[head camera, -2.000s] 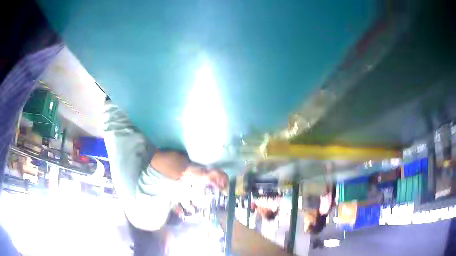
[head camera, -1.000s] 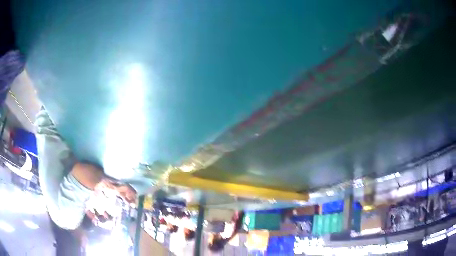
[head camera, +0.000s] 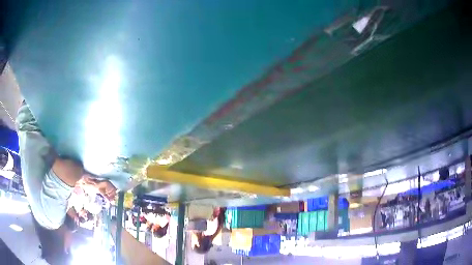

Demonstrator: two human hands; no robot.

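The view is upside down. The blue-green bench top (head camera: 171,62) fills the upper left, with a bright glare patch on it. The dark green conveyor belt (head camera: 321,114) runs beside it on the right. Wrinkled clear tape (head camera: 181,147) lies along the edge between them. A yellow strip (head camera: 217,183) lies across the far part of the belt. Neither of my hands shows in the picture.
A person in a pale green sleeve (head camera: 35,171) is at the left by the bench edge. Dark green posts (head camera: 180,233) stand at the lower left. Blue crates (head camera: 265,245) and green crates (head camera: 248,217) are in the background, with other people beyond the belt.
The view has swung, so the person, posts and yellow strip sit further left than before. The striped dark sleeve at the left edge has gone out of the picture.
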